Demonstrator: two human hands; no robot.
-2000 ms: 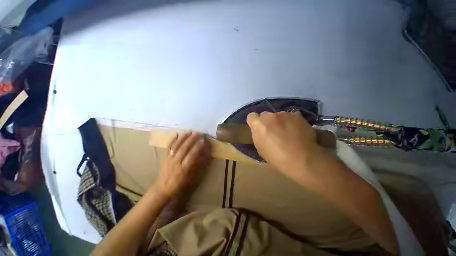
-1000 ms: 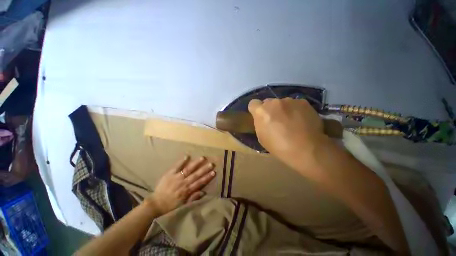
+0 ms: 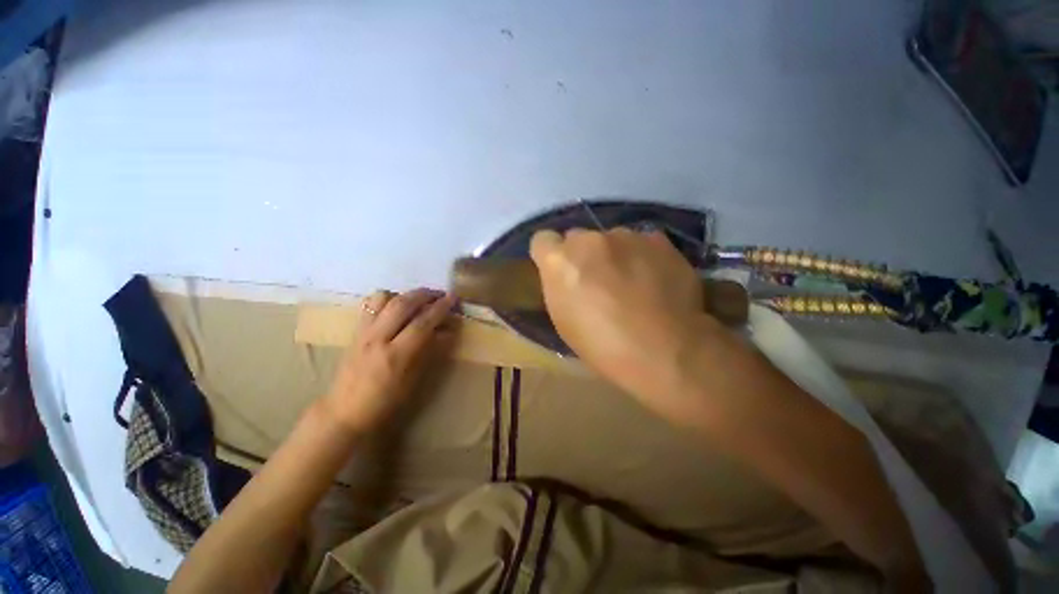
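Note:
The tan garment panel lies across the table, bunched towards me. A paler card strip lies along its upper edge, partly under my left hand and the iron. My right hand is closed around the brown handle of the dark steam iron, whose pointed end faces left. The iron covers part of the strip and edge. My left hand rests on the strip and the cloth's border, just left of the iron, fingertips at the edge; whether it pinches the cloth is unclear. Paired dark stripes cross the cloth.
The iron's coiled hose and cable run right into a camouflage wrap. A dark flat plate is at the far right. A black band and checked fabric hang left. A blue crate is lower left.
My left hand lifted off the strip to lie flat lower on the cloth, and is now back up at the edge beside the iron. The whole view has shifted; my right hand keeps the iron.

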